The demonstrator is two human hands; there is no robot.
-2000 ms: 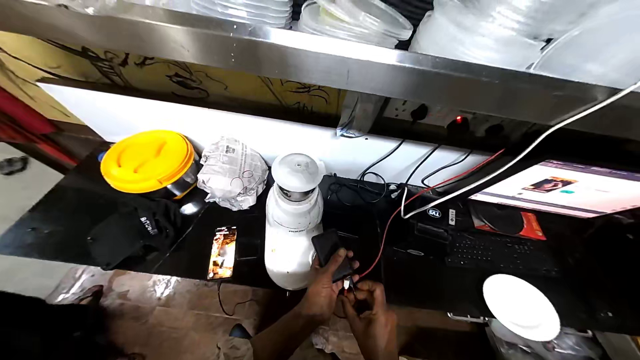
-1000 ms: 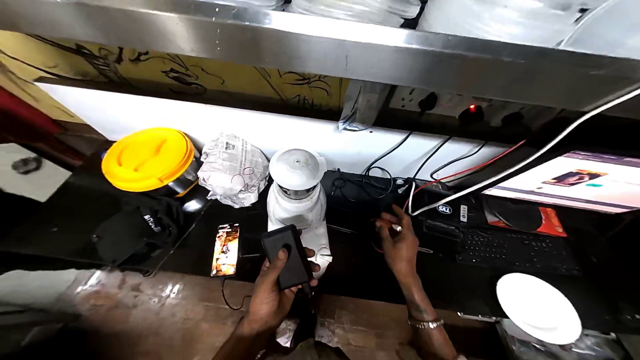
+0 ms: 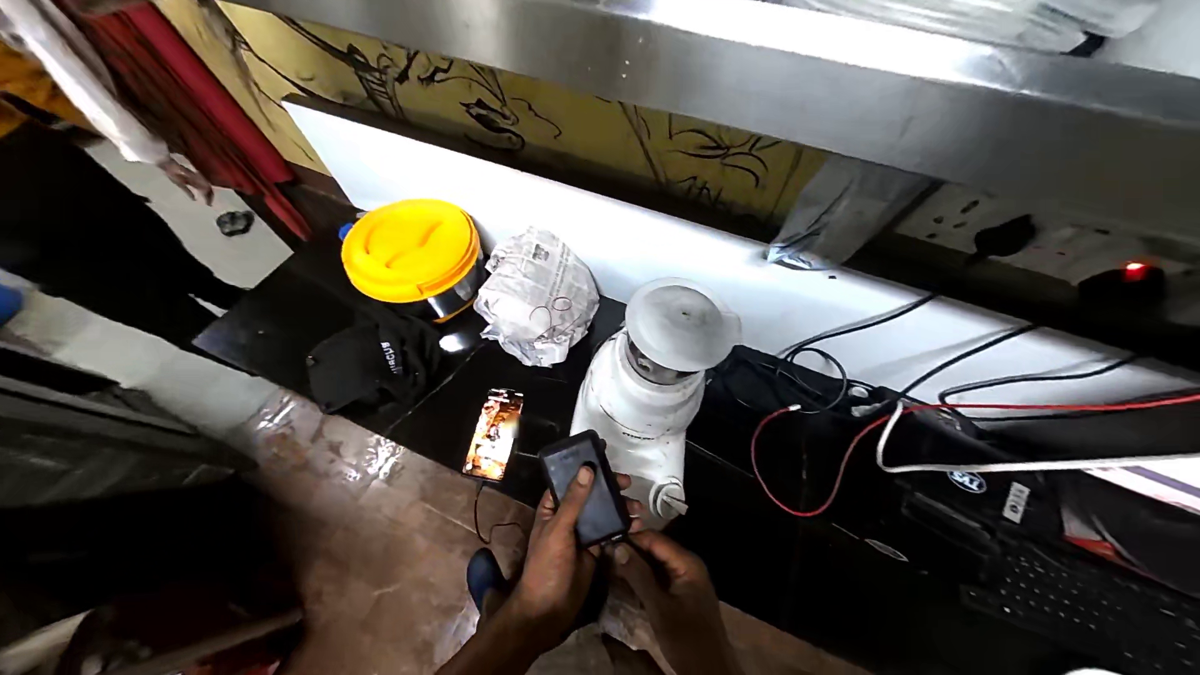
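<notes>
My left hand (image 3: 553, 562) holds a dark phone-like device (image 3: 586, 487), its thumb on the face. The fingers of my right hand (image 3: 670, 581) are pinched at the device's lower edge; whether they grip a plug there I cannot tell. Behind the device stands a white mixer-grinder base (image 3: 642, 403) with a round grey-white top (image 3: 682, 323). To the left a phone with a lit screen (image 3: 494, 434) lies on the black counter, a thin cable running from its lower end. A red cable (image 3: 757, 459) lies loose to the right of the mixer base, its white tip on the counter.
Along the counter (image 3: 750, 553) are a yellow-lidded steel container (image 3: 412, 251), a newspaper-wrapped bundle (image 3: 539, 295), a black cap (image 3: 361, 366) and a black keyboard (image 3: 1078, 591). Cables, a white one (image 3: 1022, 466) among them, cross the right side. A steel shelf (image 3: 750, 80) overhangs. A person (image 3: 94, 216) stands at far left.
My right hand has moved from the cables on the counter back to the device in my left hand. The red cable's white-tipped end now lies on the counter. The view has shifted left.
</notes>
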